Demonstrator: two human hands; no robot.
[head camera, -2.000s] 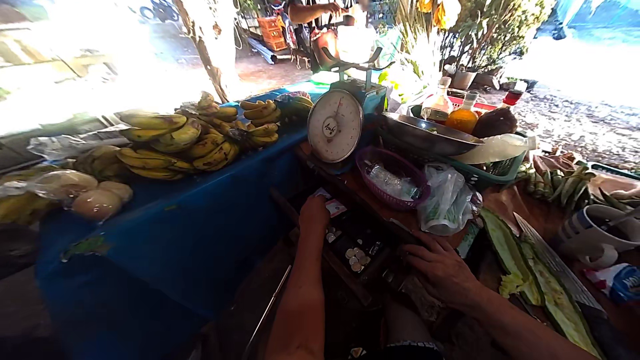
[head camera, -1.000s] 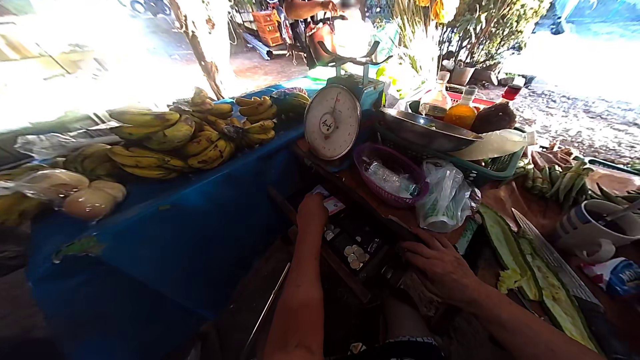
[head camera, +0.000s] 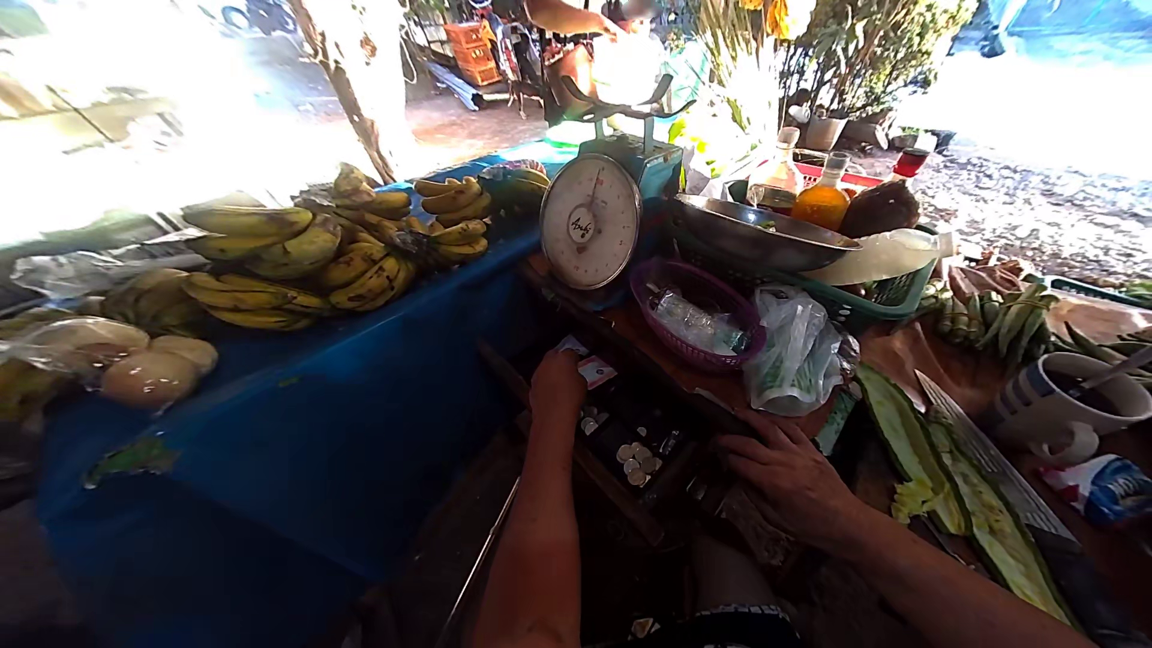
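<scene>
My left hand (head camera: 557, 382) reaches into the far end of an open wooden drawer (head camera: 589, 463); its fingers are at a banknote (head camera: 596, 371), and whether they grip it cannot be told. Nearer to me in the drawer, silver coins (head camera: 638, 463) lie in a dark tray. My right hand (head camera: 781, 468) rests on the table edge to the right of the drawer, fingers spread. Beyond it are a knotted clear plastic bag (head camera: 792, 351) and a purple plastic basket (head camera: 697, 315) with clear plastic in it.
A dial scale (head camera: 590, 221) stands behind the drawer. Bananas (head camera: 297, 261) lie on the blue-covered table (head camera: 360, 378) at left. At right are a metal pan (head camera: 765, 236), a split green vegetable (head camera: 990, 522), a large knife (head camera: 999, 459) and a striped mug (head camera: 1071, 405). A person's arm (head camera: 567, 16) shows beyond the scale.
</scene>
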